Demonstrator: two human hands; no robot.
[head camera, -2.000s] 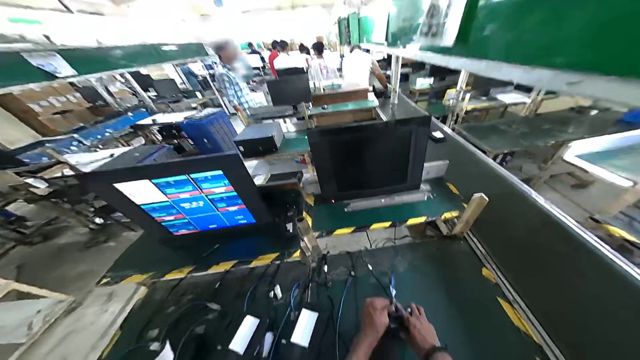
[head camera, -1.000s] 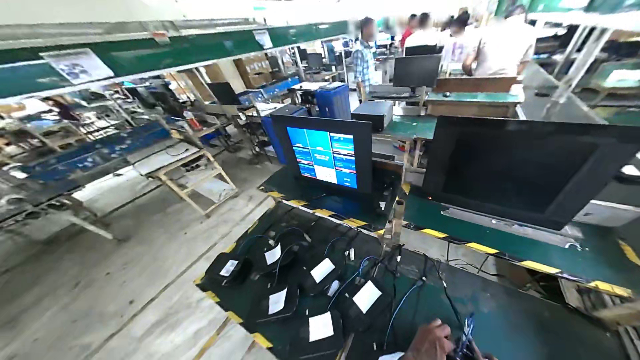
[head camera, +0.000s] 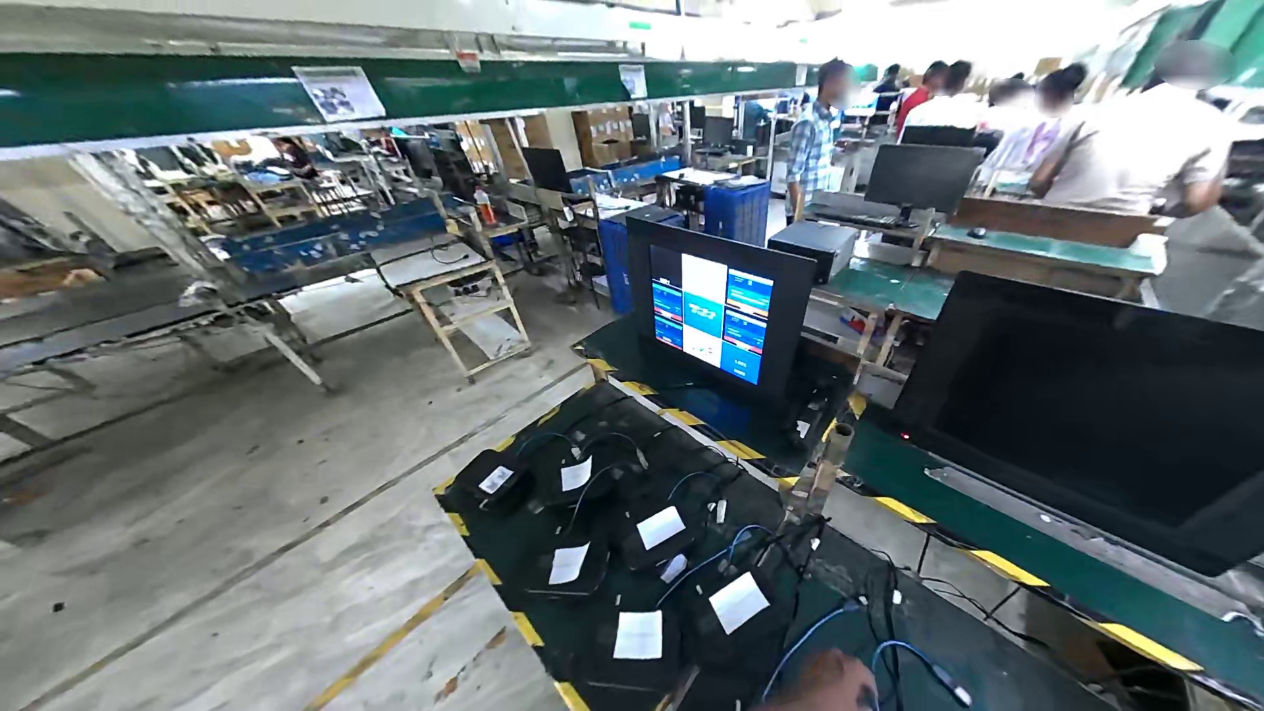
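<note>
At the bottom edge, my left hand (head camera: 822, 679) shows only in part, blurred, beside a blue network cable (head camera: 894, 647) with a pale plug at its end. Whether the fingers hold anything cannot be seen. My right hand is out of the picture. Left of the visible hand, several flat black devices (head camera: 681, 617) bearing white paper labels (head camera: 638, 635) lie on the dark green bench, with black and blue cables among them.
A lit monitor (head camera: 706, 311) stands behind the devices, and a large dark screen (head camera: 1076, 415) is at the right. Yellow-black tape (head camera: 681, 417) edges the bench. A wooden post (head camera: 825, 469) rises near the cables. Open floor (head camera: 296, 553) lies left; several people are in the background.
The view has swung left, bringing more labelled devices into sight. Both hands were together at a cable and a small dark item; now only the left hand shows.
</note>
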